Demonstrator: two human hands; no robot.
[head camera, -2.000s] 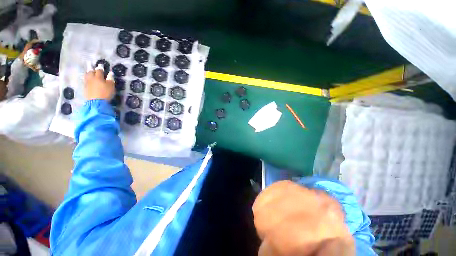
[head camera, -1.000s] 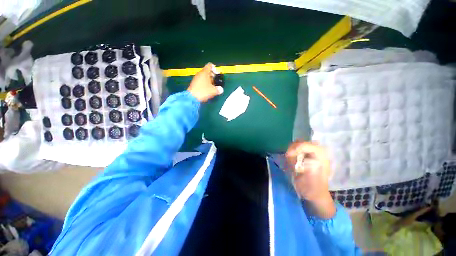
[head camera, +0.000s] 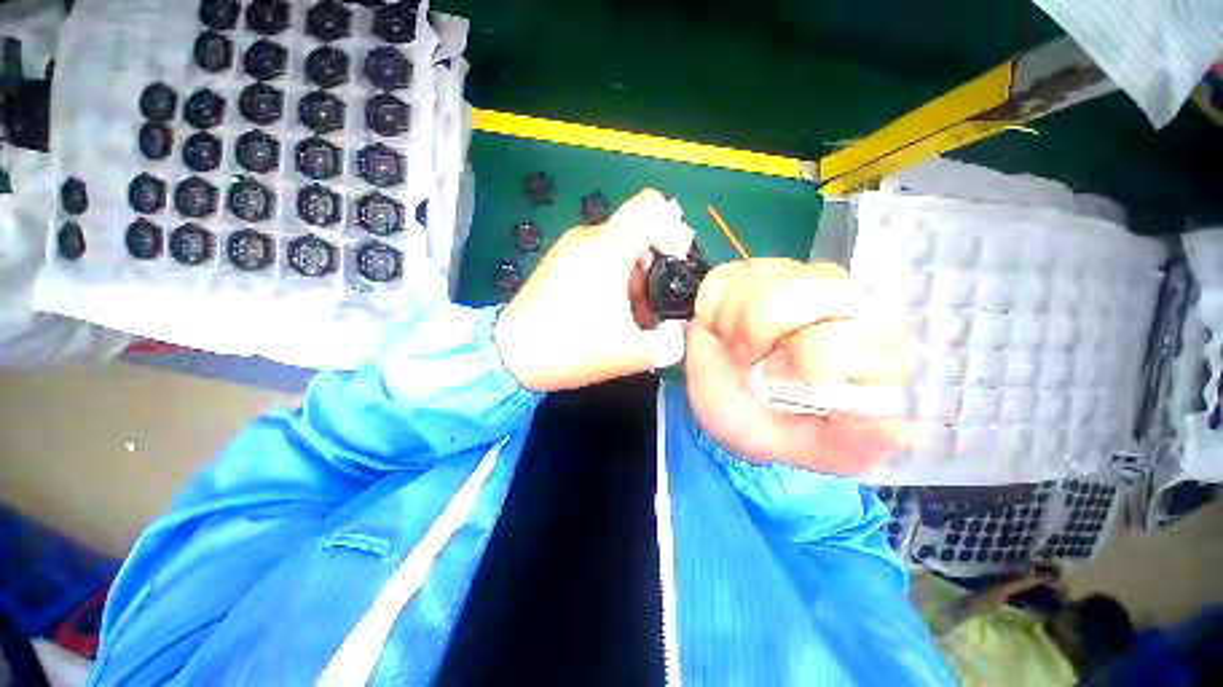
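My left hand (head camera: 579, 311) holds a round black moulded part (head camera: 673, 282) between thumb and fingers, in front of my chest. Pale covers show on its fingertips. My right hand (head camera: 802, 360) is a fist against the part's right side, closed on a thin whitish or silvery tool (head camera: 829, 397), whose tip I cannot make out. Several loose black parts (head camera: 539, 188) lie on the green mat (head camera: 496, 161) behind my left hand. An orange stick (head camera: 728, 231) lies on the mat just beyond my right hand. The white wipe is mostly or wholly hidden behind my hands.
A white-lined tray (head camera: 101, 285) with rows of black parts is at the left. White padded sheeting (head camera: 1019, 362) covers a stack at the right, with black-dotted trays (head camera: 999, 526) below. Yellow tape (head camera: 644, 142) edges the mat. A person in yellow (head camera: 999, 631) is at the lower right.
My left hand has gone from the tray to the mat, then back towards me with a black part. My right hand has moved up and inward to meet it.
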